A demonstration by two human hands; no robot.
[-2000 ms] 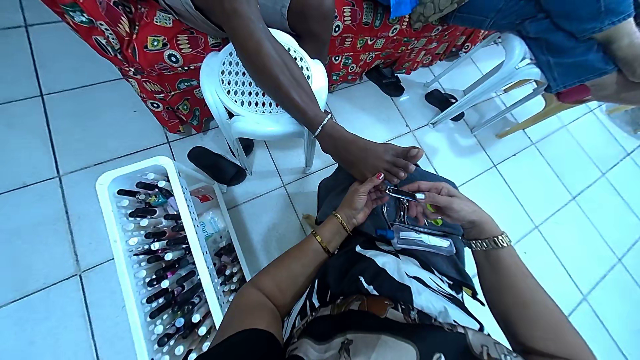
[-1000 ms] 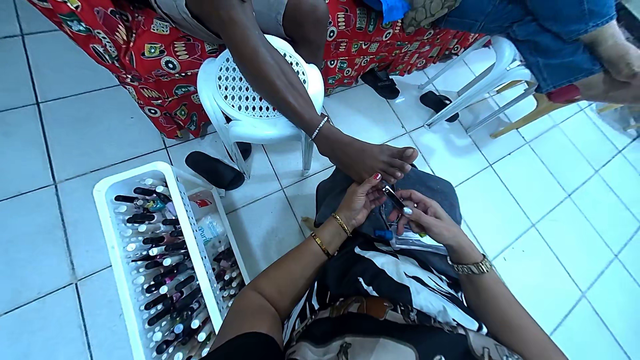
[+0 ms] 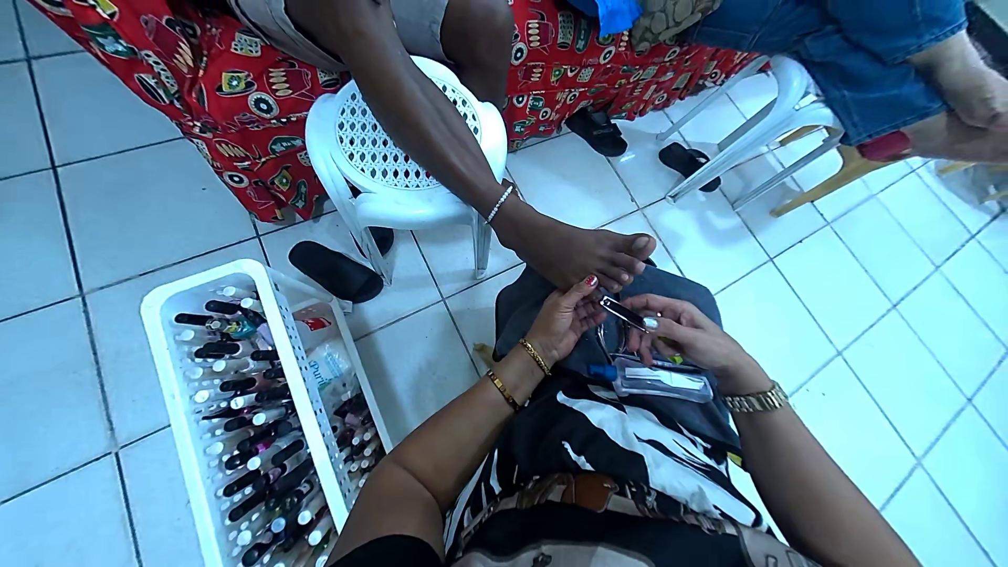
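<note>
A person's bare foot (image 3: 575, 248) with a beaded anklet (image 3: 500, 203) rests over the dark cloth (image 3: 528, 303) on my lap. My left hand (image 3: 568, 319) touches the underside of the smaller toes, its thumb up against them. Between the fingers and thumb of my right hand (image 3: 685, 335) is a metal nail clipper (image 3: 624, 313), its head pointing at the smaller toes. Whether its jaws touch a nail cannot be told. Below my right hand, a clear plastic case or bottle with a blue end (image 3: 661, 380) lies on my lap. Metal handles, partly hidden, show between my hands.
A white basket (image 3: 169, 378) full of nail polish bottles stands at the left on the tiled floor. Ahead are a white plastic stool (image 3: 429, 209), a black slipper (image 3: 336, 272) and a red patterned cloth (image 3: 236, 118). Another person's legs in jeans (image 3: 866, 71) are at upper right.
My right hand has shifted and turned the clipper a little beside the toes. My left hand has stayed at the foot.
</note>
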